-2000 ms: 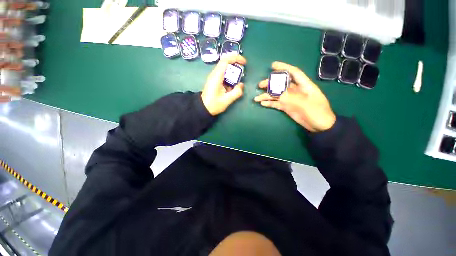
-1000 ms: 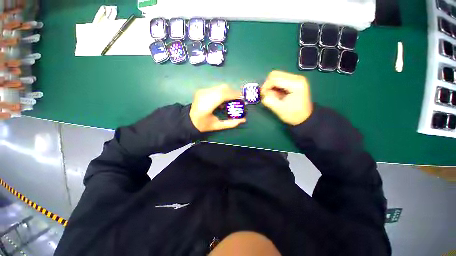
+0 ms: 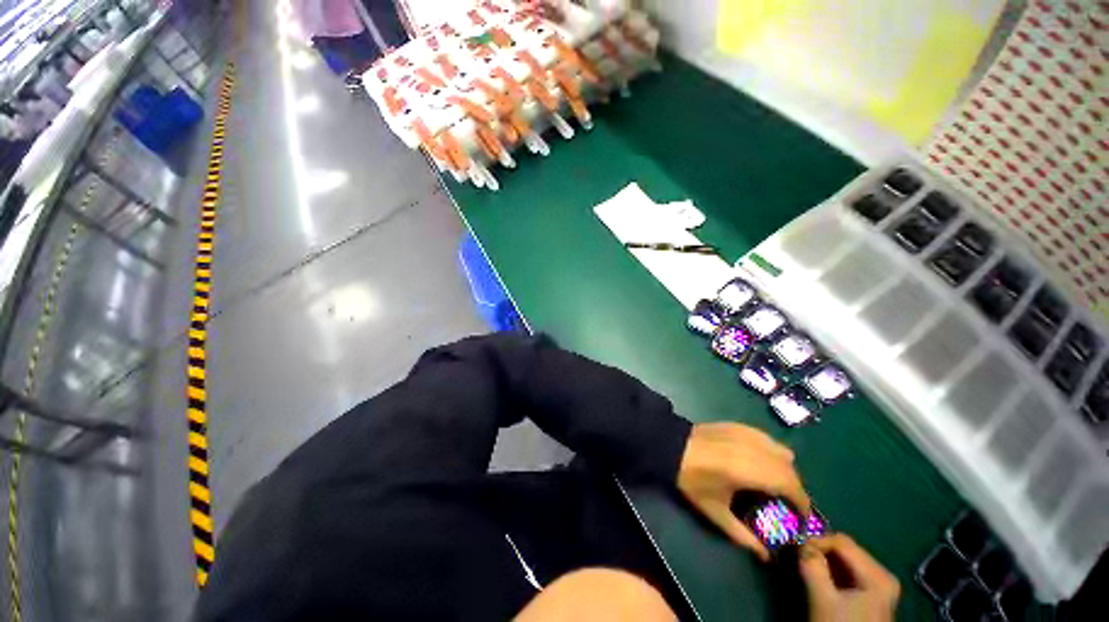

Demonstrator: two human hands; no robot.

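Note:
My left hand (image 3: 738, 476) holds a watch unit (image 3: 776, 524) with a colourful lit screen between thumb and fingers, low at the right of centre. My right hand (image 3: 851, 581) is just beside it at the bottom edge. Its fingers are at a second watch unit (image 3: 815, 524), which shows a small pink pattern and is mostly hidden. The handled units (image 3: 794, 351) lie in a block beyond my hands with lit screens. The dark waiting units (image 3: 969, 571) lie at the lower right, partly cut off.
A white tray (image 3: 906, 352) with pockets runs along the far side, dark watches in its outer rows. A pen (image 3: 669, 248) lies on a paper sheet (image 3: 687, 277). Orange and white pieces (image 3: 493, 91) stand at the bench's far end. A floor aisle with yellow-black tape (image 3: 201, 365) is at left.
The view has swung left, showing the aisle and far bench end. My hands and both watches now appear at the lower right. The left watch screen has changed from rows to a colourful pattern.

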